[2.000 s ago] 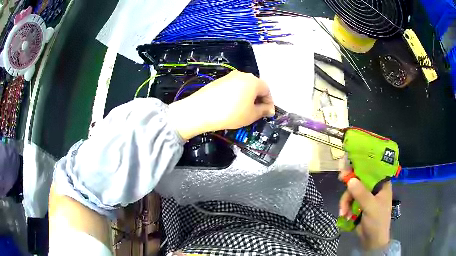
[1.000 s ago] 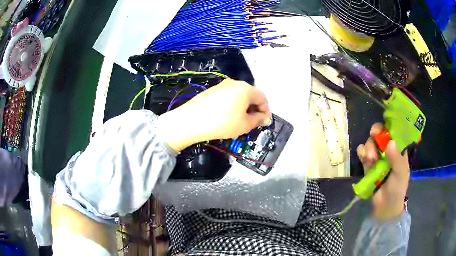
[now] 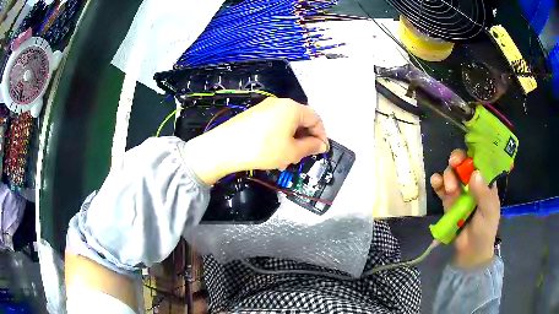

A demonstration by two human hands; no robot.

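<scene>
My left hand [image 3: 276, 135] reaches over the black housing [image 3: 245, 205] with thumb and finger pinched at the board's upper edge. A short dark wire curves from the fingertips down to the circuit board [image 3: 309, 175]. The board lies in a small square black cover [image 3: 343, 162], with a bright blue component [image 3: 285, 179] at its left. A dark red wire [image 3: 288, 192] crosses its lower part. Yellow-green wire [image 3: 214, 94] runs through the housing. My right hand [image 3: 472, 208] holds the green soldering gun [image 3: 490, 141], its barrel pointing up-left, apart from the board.
Blue lead wires [image 3: 245, 34] lie beyond the housing. Bubble wrap [image 3: 294, 239] covers the near edge. Dark-handled pliers [image 3: 398, 101] lie on a pale board [image 3: 383, 184]. A black spiral grille and yellow-rimmed spool [image 3: 423, 43] stand at back right, near a dark round dish [image 3: 478, 83]. A small fan [image 3: 27, 75] is far left.
The soldering gun has moved from the board up and right, away from it. My left hand stays pinched near the board, shifted slightly left with the housing in view.
</scene>
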